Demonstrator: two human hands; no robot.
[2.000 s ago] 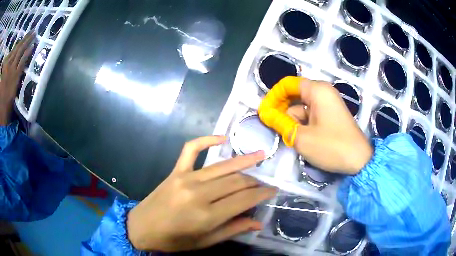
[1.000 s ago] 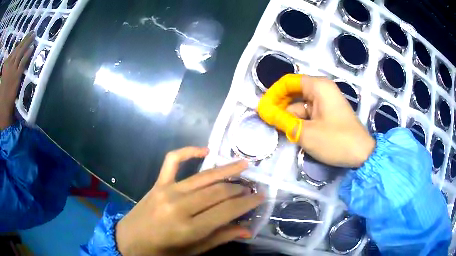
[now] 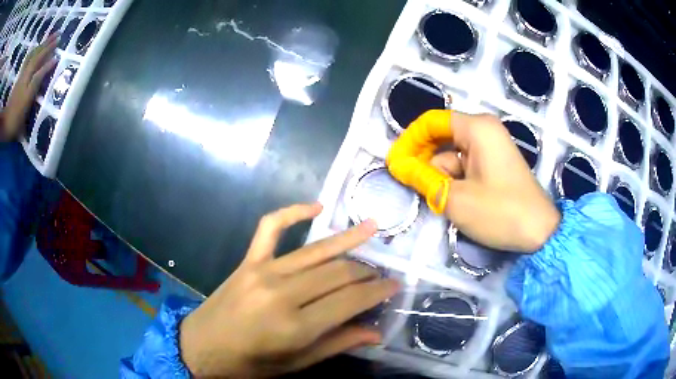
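Observation:
A watch head (image 3: 383, 198) with a grey, hazy face sits in a pocket at the near left of the white blister tray (image 3: 368, 96). My right hand (image 3: 489, 181) is over the tray, its thumb and index finger in orange finger cots, pinched at the watch's upper right rim. Whether a film edge is between them cannot be seen. My left hand (image 3: 285, 300) is bare with fingers spread; its index fingertip touches the lower rim of the same watch. A thin white line (image 3: 441, 314) crosses the watch below.
More watch heads with black faces (image 3: 528, 72) fill the tray. A glossy dark green mat (image 3: 200, 200) lies left of it. Another person's hand (image 3: 28, 89) is at a second tray (image 3: 93, 66) at far left. A red stool (image 3: 89, 248) stands on the blue floor.
My left hand moved down and left off the watch, then back up to its lower rim. My right hand stayed nearly still. The co-worker's arm shifted up, showing more of the stool.

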